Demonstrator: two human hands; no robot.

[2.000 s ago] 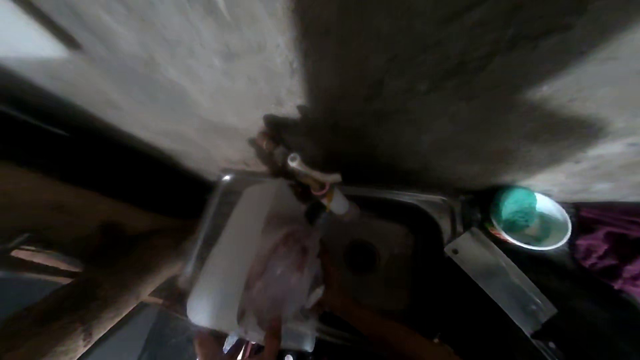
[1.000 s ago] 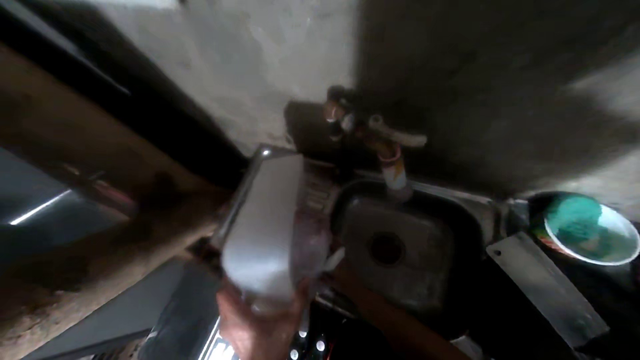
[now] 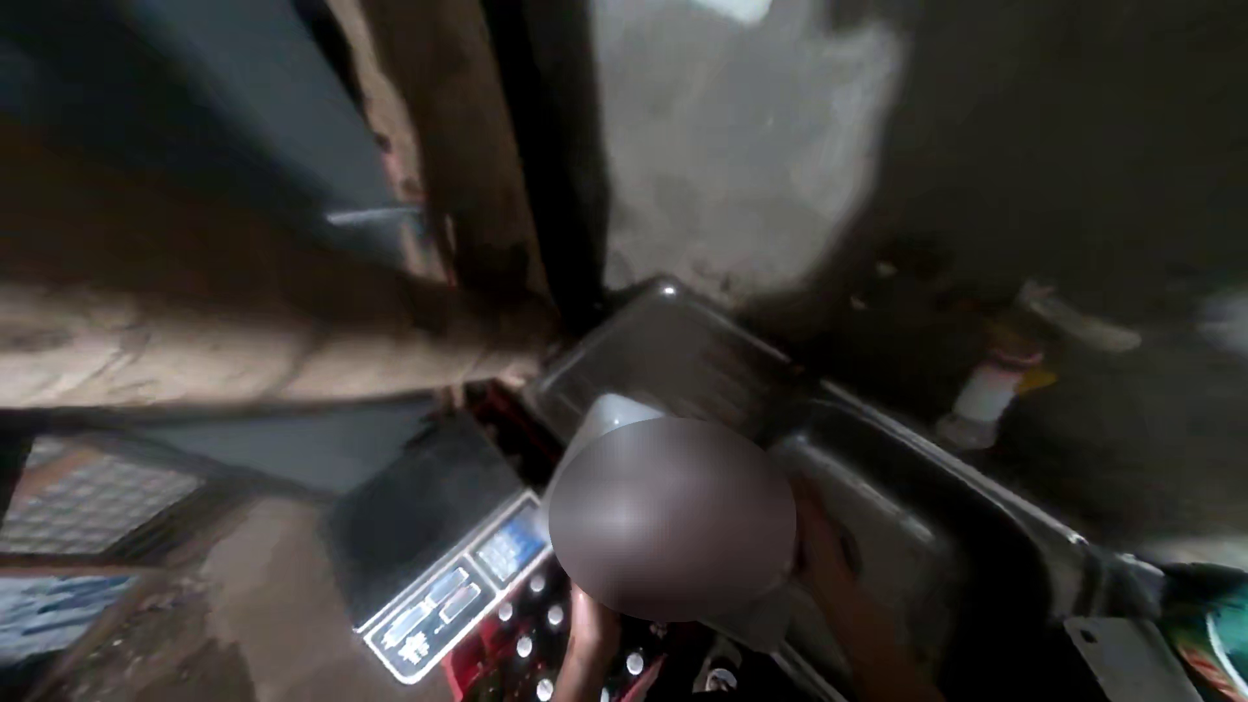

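My left hand [image 3: 593, 624] grips the lower left side of a whitish plastic container [image 3: 609, 419], whose middle is covered by a blurred oval patch. My right hand [image 3: 811, 531] is at the container's right side, its fingers mostly hidden by the blur. The container is over the left part of a metal sink, beside the basin [image 3: 877, 507]. What lies inside it cannot be made out now. Just left of it is a digital scale [image 3: 458, 585] with a dark top and a lit panel.
A tap [image 3: 994, 380] with a pale handle juts from the concrete wall behind the sink. A cleaver blade [image 3: 1121, 658] and part of a bowl [image 3: 1219, 643] with something green are at the lower right. A wooden beam [image 3: 292, 351] crosses at the left. Red-and-dark patterned cloth lies below.
The view has swung left, bringing the scale into sight. Both hands have moved with the container, which was on the sink's left side two seconds ago with pale pinkish meat in it.
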